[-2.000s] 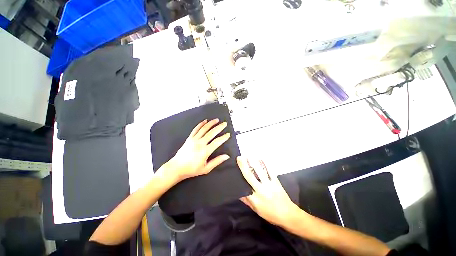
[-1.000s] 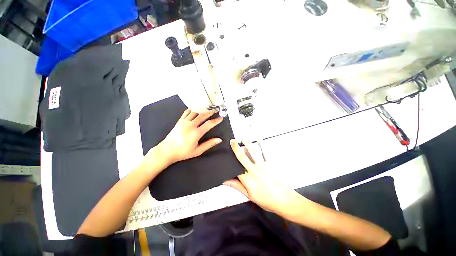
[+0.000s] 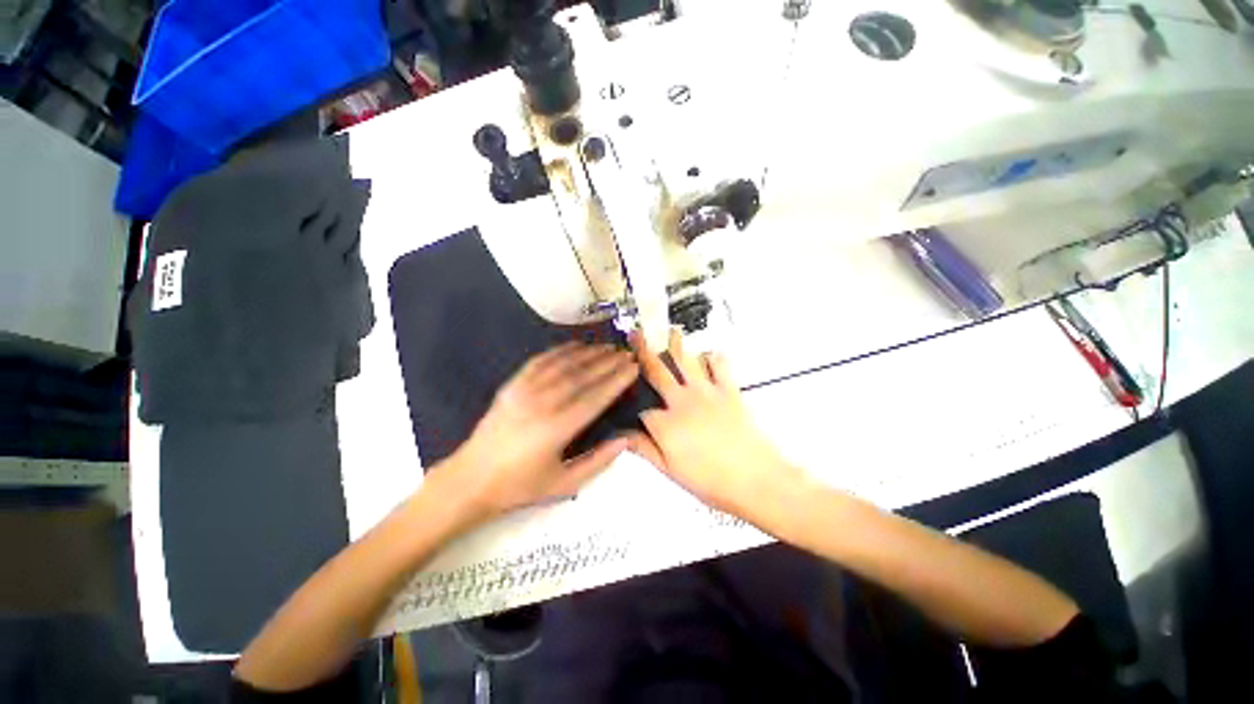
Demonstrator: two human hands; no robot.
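Note:
A black fabric panel [image 3: 461, 323] lies on the white table, its upper right edge under the white sewing machine [image 3: 853, 110] at the presser foot [image 3: 626, 319]. My left hand [image 3: 543, 420] rests flat on the panel with fingers spread, slightly blurred. My right hand [image 3: 701, 426] is at the panel's right edge, its fingertips pressed on it just below the presser foot. The needle itself is too small to tell. Part of the panel is hidden under both hands.
Labelled dark panels [image 3: 248, 303] and plain panels [image 3: 255, 536] lie at left, a blue bin [image 3: 261, 62] behind them. A purple screwdriver [image 3: 952, 272] and red-black snips [image 3: 1100, 360] lie at right. A dark finished piece [image 3: 1052, 550] is lower right. A thin black cord crosses the table.
The panel has turned and moved up into the machine, its lower edge now further from the table's front. Both hands moved with it, and my right hand came up close to the presser foot.

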